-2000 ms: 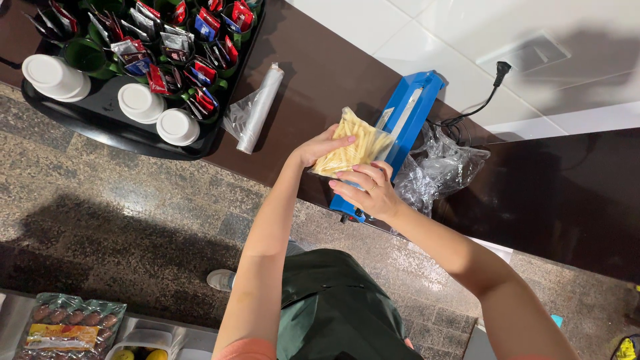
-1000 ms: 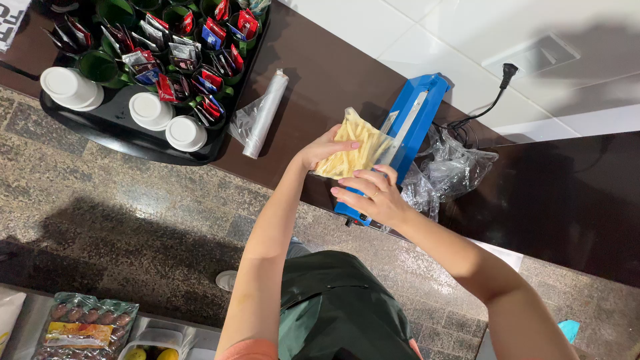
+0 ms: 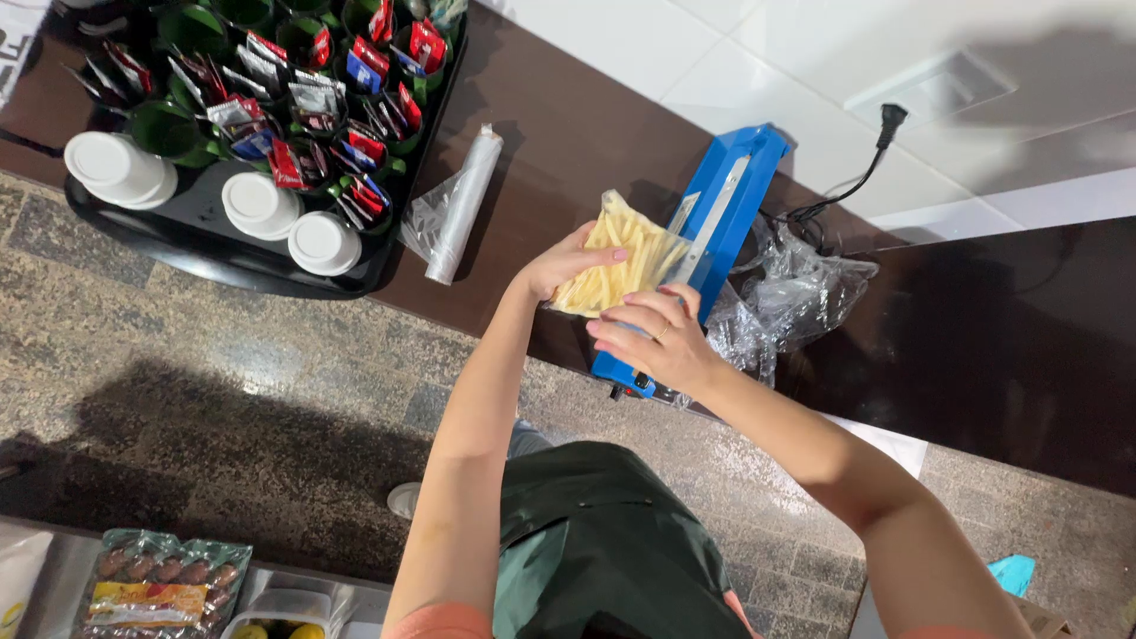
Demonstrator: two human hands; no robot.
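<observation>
A clear plastic bag of pale cut fries (image 3: 621,253) is held at its left side by my left hand (image 3: 577,262), the thumb lying over the front. The bag's right end lies over the near part of a blue impulse sealer (image 3: 741,191) with a metal strip. My right hand (image 3: 661,337) rests at the lower right of the bag, above the sealer's near end, fingers slightly bent; whether it grips the plastic is hard to tell. Crumpled clear plastic (image 3: 790,293) lies right of the sealer.
On the brown counter (image 3: 506,89), a black tray (image 3: 222,266) holds green cups with sachets and white lidded tubs (image 3: 257,204). A roll of clear plastic (image 3: 466,204) lies beside it. A black plug (image 3: 890,120) is at the wall. Packaged food (image 3: 160,586) lies lower left.
</observation>
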